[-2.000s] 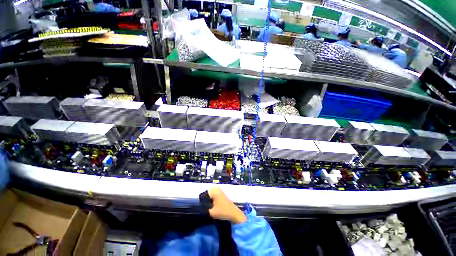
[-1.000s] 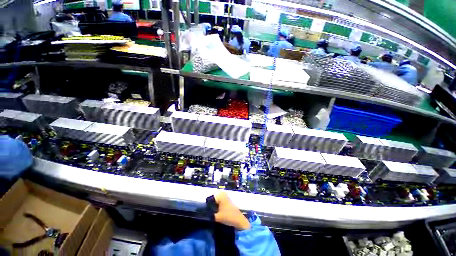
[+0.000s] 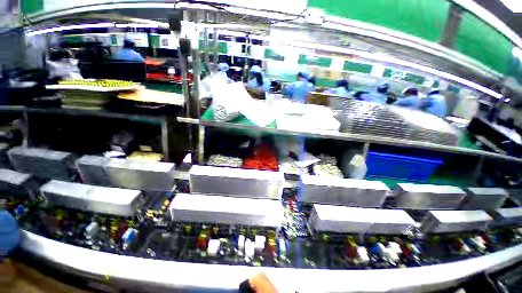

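Note:
The row of black circuit boards crosses the view behind the white edge rail. The boards carry red, white, blue and yellow parts, with long silver heat sinks in two rows. Part of my right hand shows at the bottom edge, just in front of the rail, with black on its fingertips. The rest of it is cut off, so I cannot see whether it holds anything. My left hand is not in view. The picture is blurred.
Behind the boards, a shelf bin holds red components, beside pale ones and a blue bin. Stacked trays lie on the upper shelf. A blue sleeve shows at the left edge. People in blue are in the background.
The view has tilted up, so the boards and rail sit lower in the picture. My right hand has dropped mostly out of frame. The heap of white blocks has left the view.

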